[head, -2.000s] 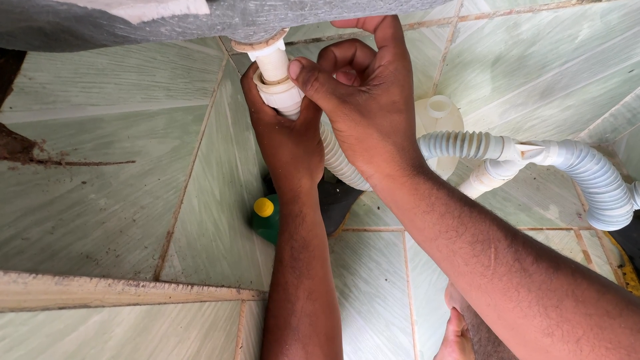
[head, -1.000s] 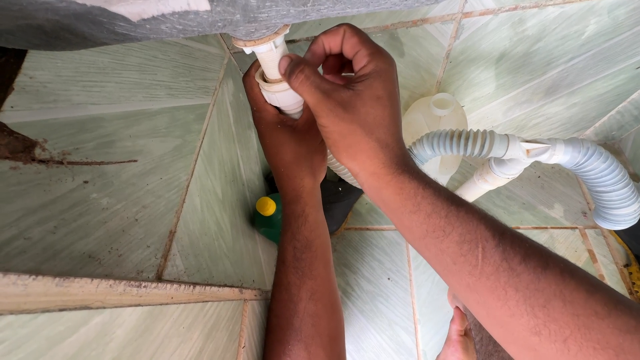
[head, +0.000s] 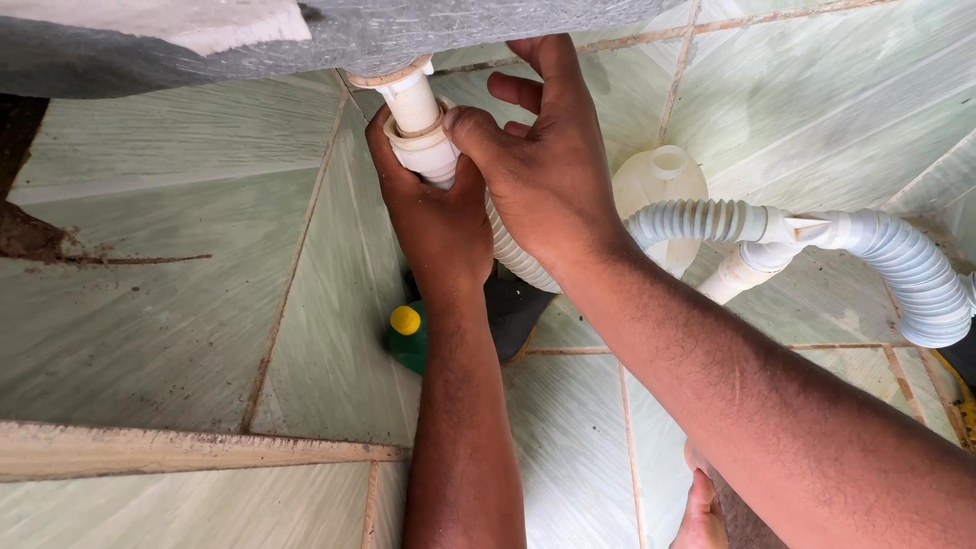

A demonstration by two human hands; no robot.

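Note:
My left hand (head: 438,217) is wrapped around a white plastic slip nut (head: 427,149) at the top of a corrugated drain hose (head: 520,248). The nut sits around the lower part of a threaded drain tailpiece (head: 413,105), which comes down from the underside of a grey basin (head: 328,42). My right hand (head: 537,145) has its thumb tip at the nut's rim, with its other fingers raised and spread just below the basin. Part of the hose is hidden behind my hands and forearm.
Light corrugated hoses (head: 907,259) join at a white branch fitting (head: 801,227) on the right. Behind my right forearm stands a translucent plastic jug (head: 648,183). A green bottle with a yellow cap (head: 406,320) is beside my left forearm. A tiled ledge (head: 191,450) runs at lower left.
My right hand's fingers, curled close to the fitting one second ago, are now raised and spread. My left hand stays around the nut.

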